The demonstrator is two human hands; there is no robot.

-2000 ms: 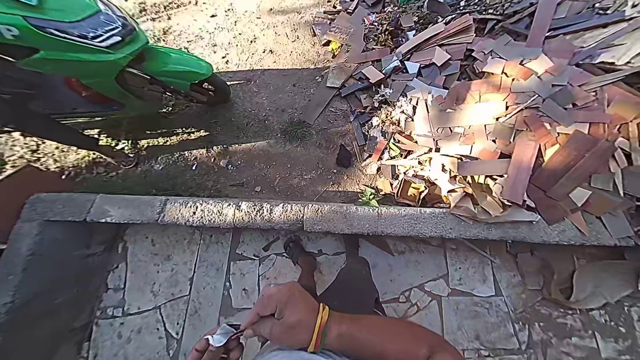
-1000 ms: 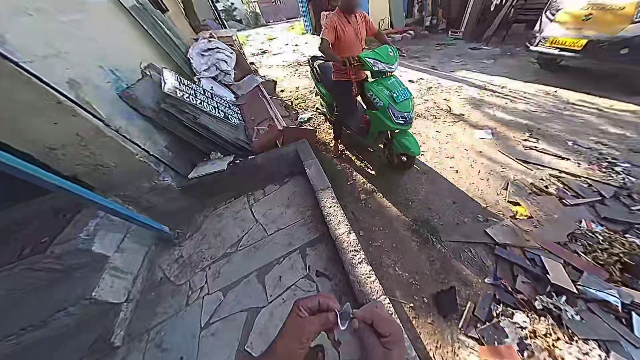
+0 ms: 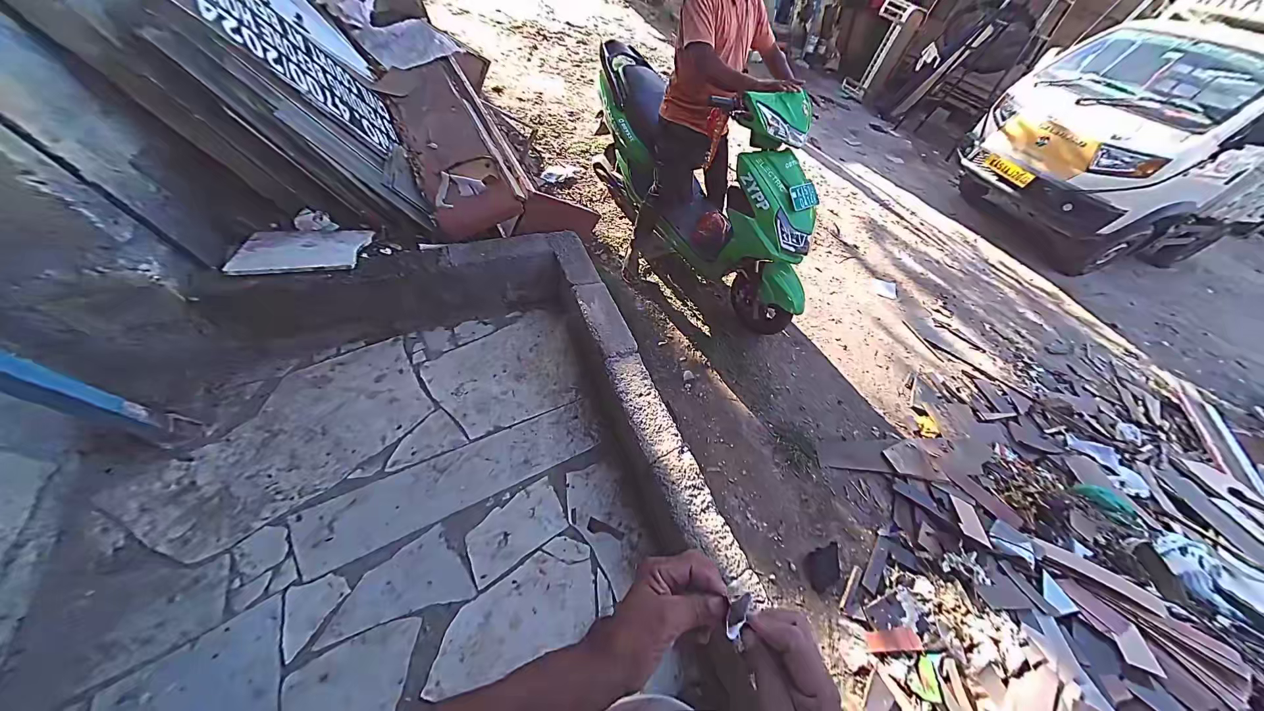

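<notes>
At the bottom of the head view, my left hand [image 3: 671, 607] and my right hand [image 3: 785, 657] are close together. Between them is a small whitish and grey wrapper or piece of foil [image 3: 738, 614], pinched by the fingers of both. What it is exactly is too small to tell. The hands are above a low stone kerb wall [image 3: 652, 425] beside a floor of broken stone slabs [image 3: 444, 474].
A person in an orange shirt [image 3: 703, 79] stands astride a green scooter [image 3: 755, 197] beyond the wall. A white van [image 3: 1116, 138] is at the upper right, scrap boards [image 3: 1106, 583] lie at right, and stacked panels [image 3: 267, 109] lean at upper left.
The view has swung from looking down at the wall to the scooter, its rider and the van. Both hands stay together around the small whitish piece.
</notes>
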